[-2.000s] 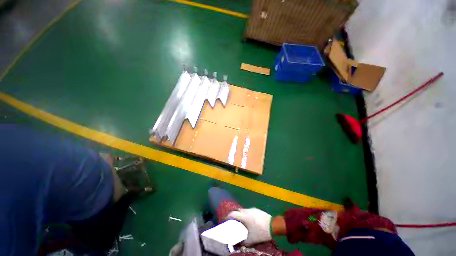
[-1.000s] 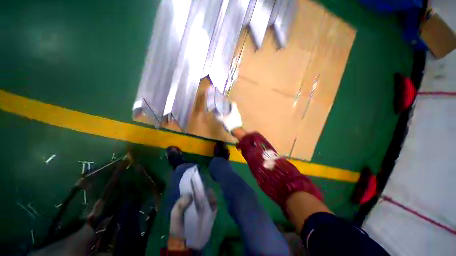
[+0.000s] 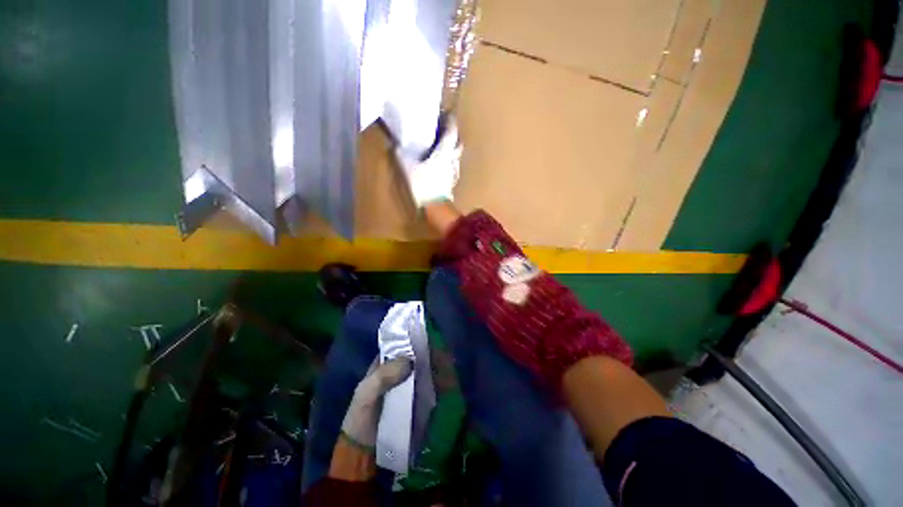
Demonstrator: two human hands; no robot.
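Observation:
My left hand (image 3: 372,401), in a greyed white glove, is shut on a silver bent sheet-metal piece (image 3: 398,411), held upright over my legs at lower centre. My right hand (image 3: 434,170), in a white glove, is at the near end of a shiny row of metal profiles (image 3: 404,84). Its fingers touch the row's right edge. Whether they grip a separate piece there cannot be told. More long metal profiles (image 3: 322,119) lie side by side to the left, their V-shaped ends towards me.
The profiles lie on a brown cardboard sheet (image 3: 564,149) on the green floor. A yellow line (image 3: 99,246) crosses in front of my feet. A dark metal frame (image 3: 223,322) and small scraps are lower left. Red-and-black objects (image 3: 757,282) and a white surface (image 3: 792,396) are at right.
The view has moved down and closer to the profiles. My right hand has carried a silver piece from near my body to the row's end; that piece no longer shows separately.

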